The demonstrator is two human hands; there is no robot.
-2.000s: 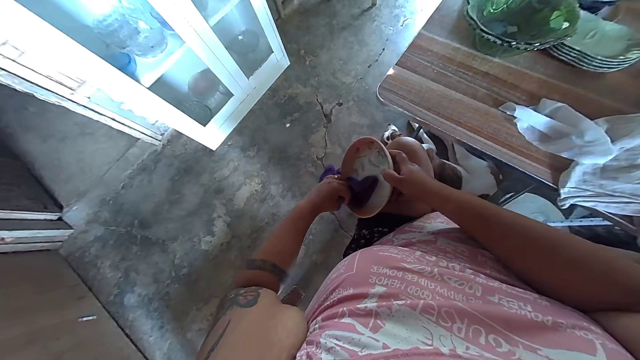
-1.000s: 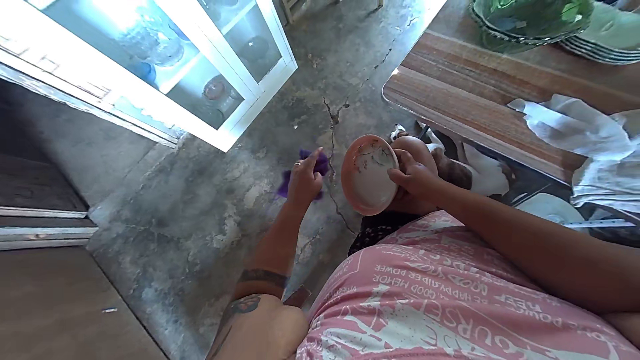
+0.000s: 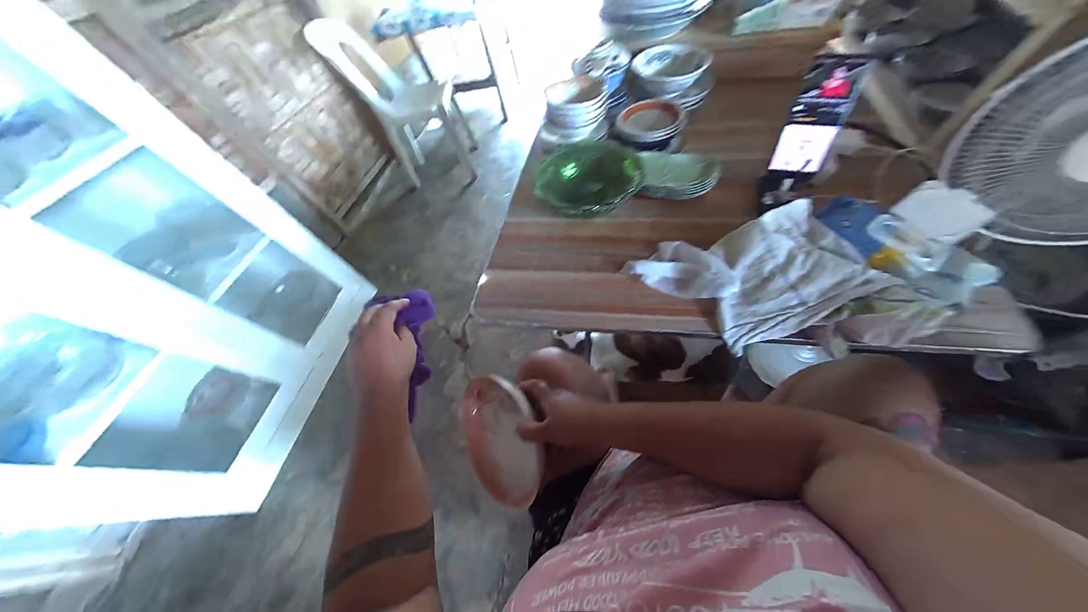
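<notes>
My left hand [image 3: 384, 347] is closed on a purple cloth [image 3: 416, 327] that hangs down beside the white cabinet's corner. My right hand [image 3: 552, 414] grips the rim of a pinkish shallow bowl or plate [image 3: 503, 442], which is tilted on its side in front of my knee, its pale inside turned toward my right hand. The cloth and the dish are apart. On the wooden table ahead stand a green glass bowl [image 3: 588, 177], a stack of pale green plates [image 3: 677, 176] and several stacks of bowls [image 3: 651, 121].
A white cabinet [image 3: 327, 361] with glass panes stands at the left. Crumpled white cloth [image 3: 778, 268] overhangs the table edge [image 3: 595, 321]. A phone [image 3: 803, 146] lies farther back, near an electric fan [image 3: 1020, 161]. A white plastic chair [image 3: 399, 98] stands beyond, on the concrete floor.
Two seconds ago the purple cloth was against the inside of the dish; now my left hand holds it away to the left. The view has swung up toward the table.
</notes>
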